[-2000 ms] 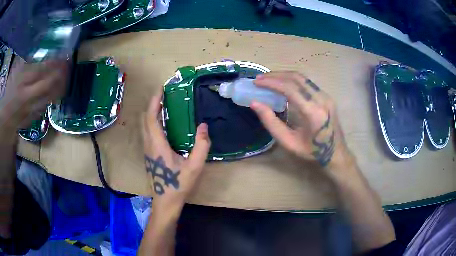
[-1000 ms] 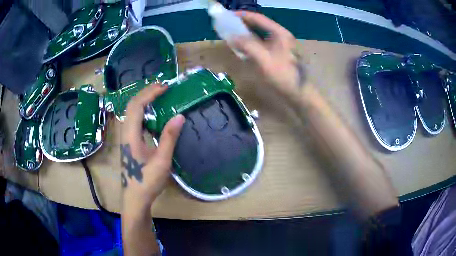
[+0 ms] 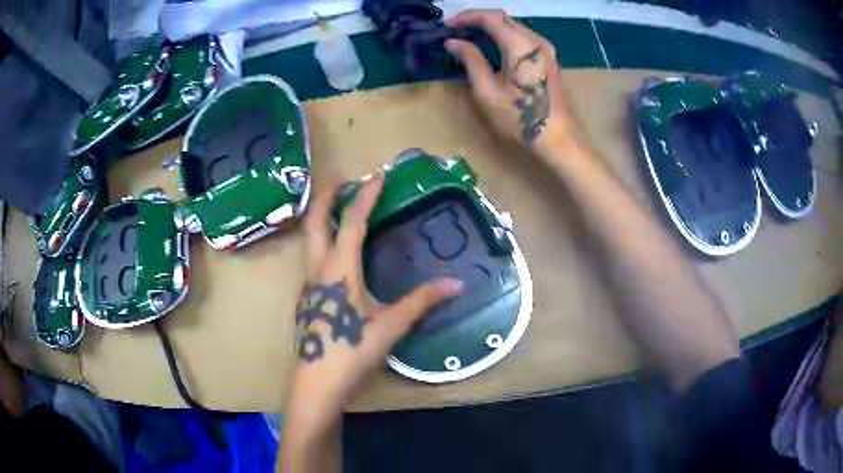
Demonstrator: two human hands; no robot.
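Observation:
A green car body point(image 3: 462, 323) with a white rim and a black recess lies on the cardboard in front of me, its solid green end away from me. My left hand point(image 3: 356, 305) holds it at its left side, with the thumb over the recess. My right hand point(image 3: 513, 78) is raised beyond the body at the row of black parts point(image 3: 407, 35). Its thumb and index finger are apart at the row's right edge. Whether they touch a part is hard to tell. The glue bottle point(image 3: 339, 57) stands on the green surface left of the black parts.
Several green car bodies point(image 3: 242, 157) stand and overlap at the left. Two more bodies point(image 3: 707, 166) lie at the right. A black cable point(image 3: 174, 362) runs over the near cardboard edge point(image 3: 222, 388). Blue crates point(image 3: 199, 443) are below at the left. A person's clothing point(image 3: 809, 397) shows at the lower right.
The glue bottle has left my right hand and stands at the back. My right hand has moved to the black parts. The body has turned slightly, and my left thumb now lies over its recess.

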